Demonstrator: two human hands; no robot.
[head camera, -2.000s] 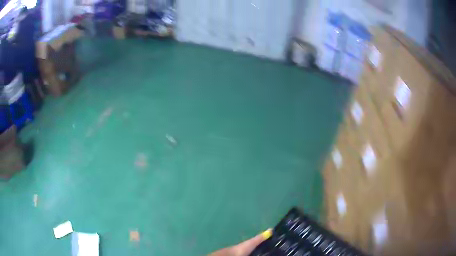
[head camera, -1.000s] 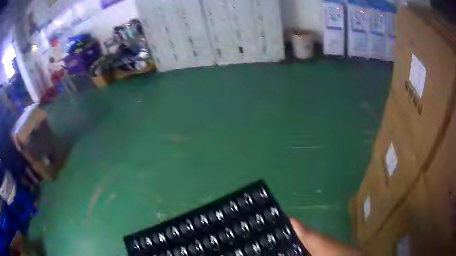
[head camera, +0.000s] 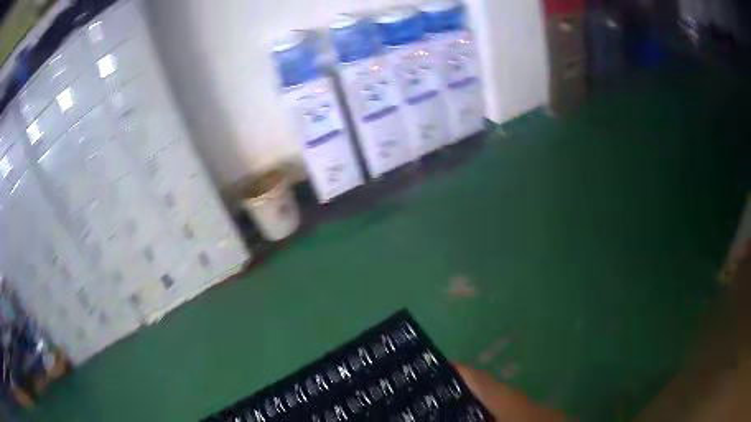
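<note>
A black divided tray filled with rows of round black units with bright glints is at the bottom centre, tilted and held above the floor. Its lower part is cut off by the picture's edge. My right hand is at the tray's right edge, blurred and partly cut off, gripping it. My left hand is not in view.
Green floor stretches ahead. A white locker-like cabinet stands at the left, then a bucket and white water dispensers with blue tops along the wall. A blurred brown shape is at the lower right.
The view has swung right: cabinet, bucket and dispensers have shifted left, and the tall carton stack has mostly left view. The tray stays held in front; the left hand seen earlier is gone.
</note>
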